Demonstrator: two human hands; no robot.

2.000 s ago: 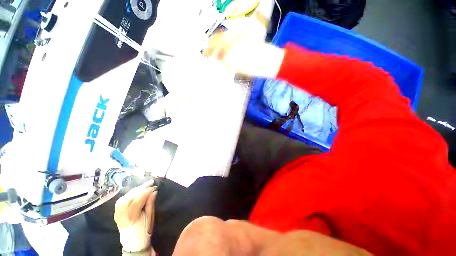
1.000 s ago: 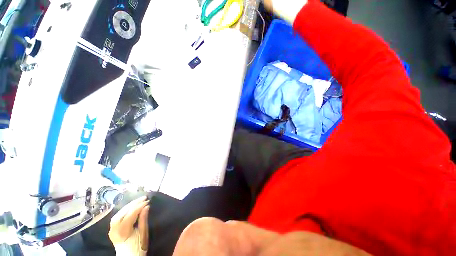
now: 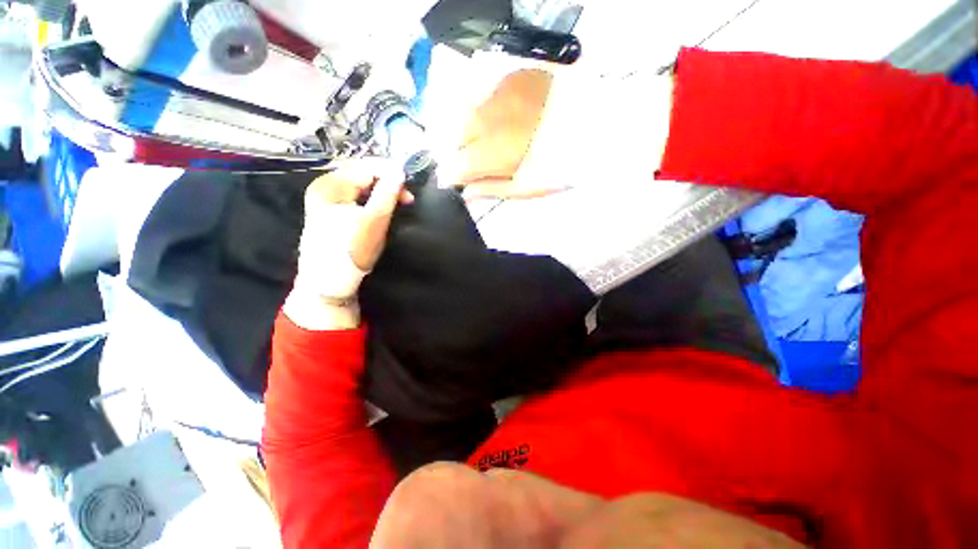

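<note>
The black garment piece (image 3: 461,290) lies over the lap and the table's front edge, reaching up to the needle area. My left hand (image 3: 349,220) is at its upper edge just left of the blue-grey cylinder (image 3: 408,142), with thumb and finger pinched on the cloth. My right hand (image 3: 502,129) is on the white table right of the cylinder, with its fingertips towards the needle area. Glare and the cylinder hide these fingertips and the needle, so what this hand holds cannot be told.
The sewing machine's ridged knob (image 3: 228,36) is at the upper left. A black-handled tool (image 3: 536,44) lies behind my right hand. The measuring scale (image 3: 665,241) runs along the table edge. The blue bin (image 3: 817,365) with light-blue cloth (image 3: 804,290) stands at the right.
My right hand has come from beyond the bin to beside the needle area. The view has shifted, with the machine now higher in the picture. My left hand stays near the needle.
</note>
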